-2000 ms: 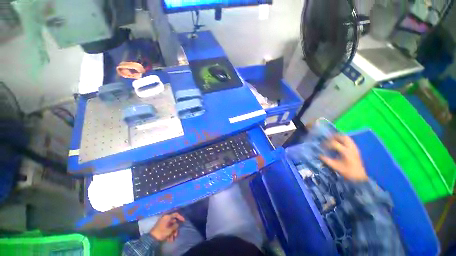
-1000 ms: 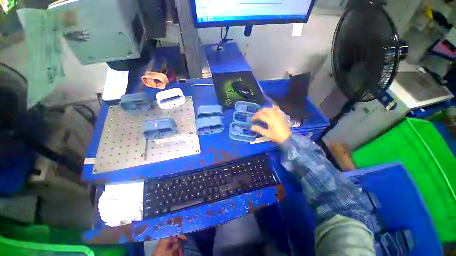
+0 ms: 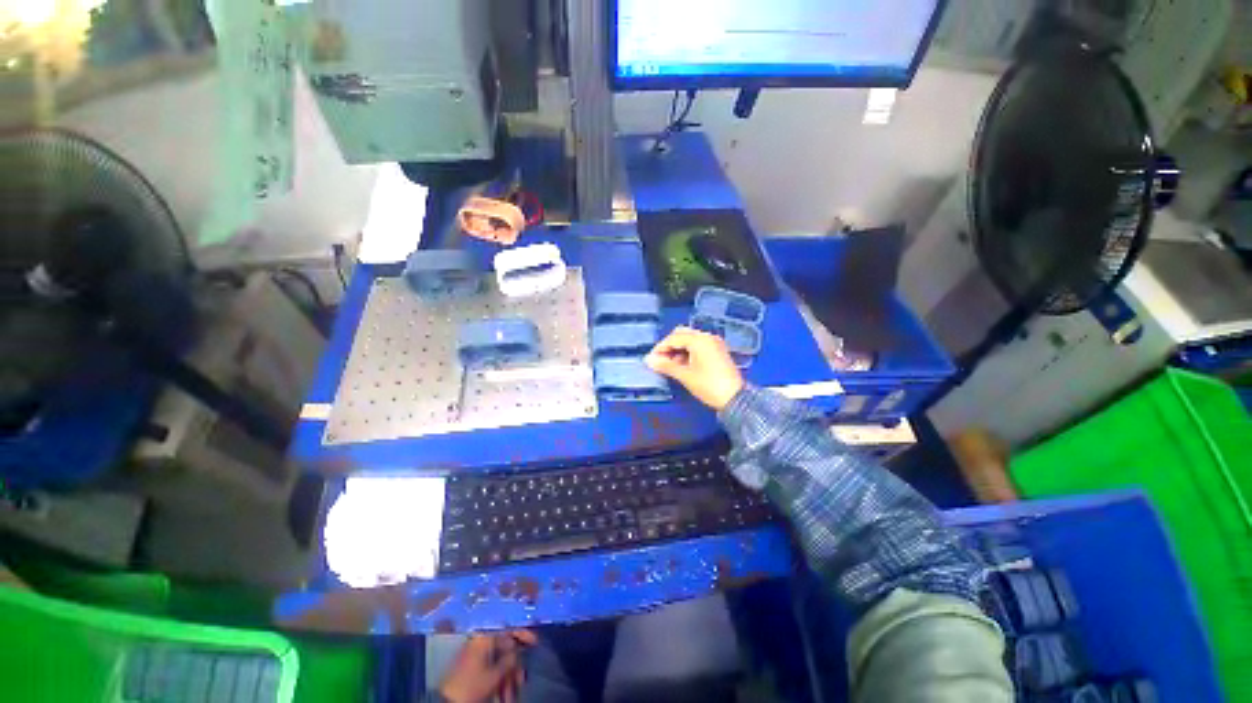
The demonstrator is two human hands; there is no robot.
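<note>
My right hand (image 3: 700, 365) reaches over the blue table. Its fingertips are on the right end of the front blue-grey housing (image 3: 632, 381), in a short row of three. The other two are the middle housing (image 3: 626, 342) and the rear one (image 3: 626, 308). Two more housings lie open side up to the right, one (image 3: 729, 305) behind the other, the front one partly behind my hand. A housing (image 3: 499, 341) sits on the perforated plate (image 3: 398, 368). My left hand (image 3: 483, 669) is low at the bottom edge, partly cut off, empty, fingers apart.
A white ring (image 3: 530, 271), an orange ring (image 3: 490, 220) and a blue piece (image 3: 441, 272) stand at the plate's rear. The keyboard (image 3: 604, 510) and white pad (image 3: 386, 532) are in front. The blue supply bin (image 3: 1133, 563) is right, the green bin (image 3: 261, 646) lower left; fans stand both sides.
My right hand went from the supply bin to the table with housings, then moved left to the row. The row has grown from two to three; two housings remain at the right.
</note>
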